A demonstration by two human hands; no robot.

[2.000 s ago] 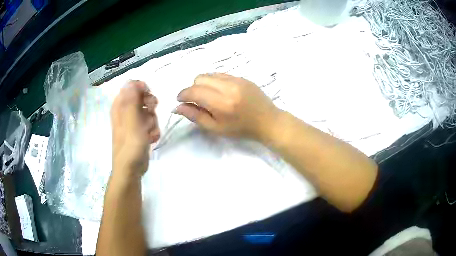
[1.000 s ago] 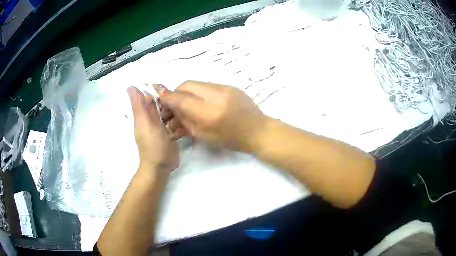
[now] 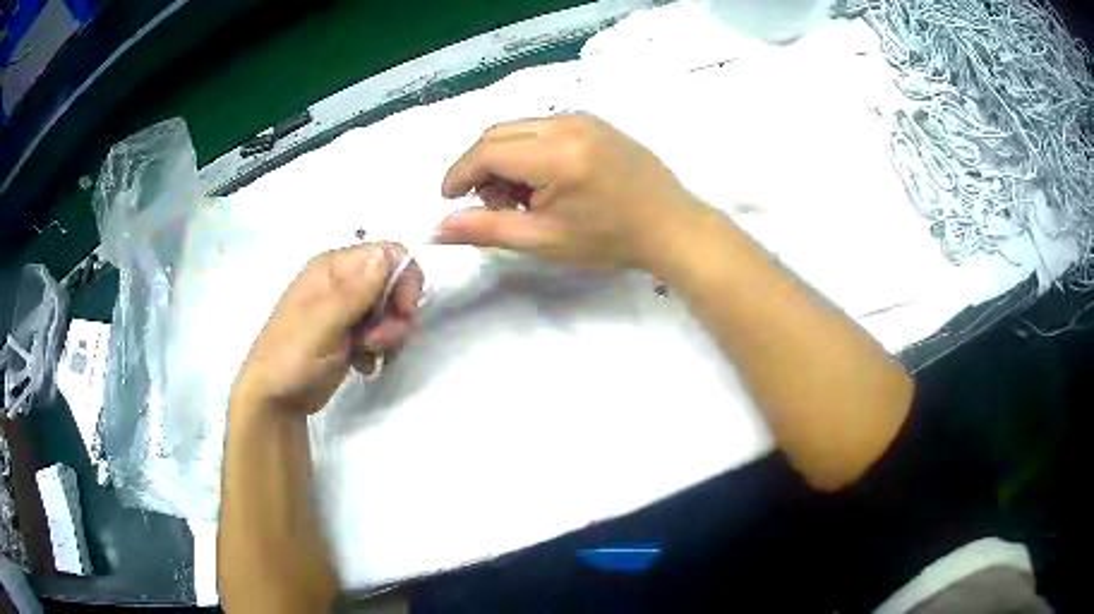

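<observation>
My left hand [image 3: 342,318] is closed around a thin white cable [image 3: 401,274] that shows across its fingers, left of the middle. My right hand [image 3: 564,198] is up and to the right, thumb and forefinger apart, palm side towards the left hand. A pale strand near its thumb blurs into the bright cover, so I cannot tell whether it holds the cable. Both hands are above the white bench cover [image 3: 540,444]. The rest of the cable is lost in the glare.
A tangled pile of white cables [image 3: 996,144] lies at the upper right, beside a translucent container [image 3: 774,14]. A clear plastic bag [image 3: 150,348] lies at the left. Further left are a small bag [image 3: 36,336], printed paper [image 3: 86,384] and a narrow white block [image 3: 62,518]. A green belt runs behind.
A second ago the hands were together; now they are apart. My left hand has moved down and left, my right hand up and right with its fingers spread.
</observation>
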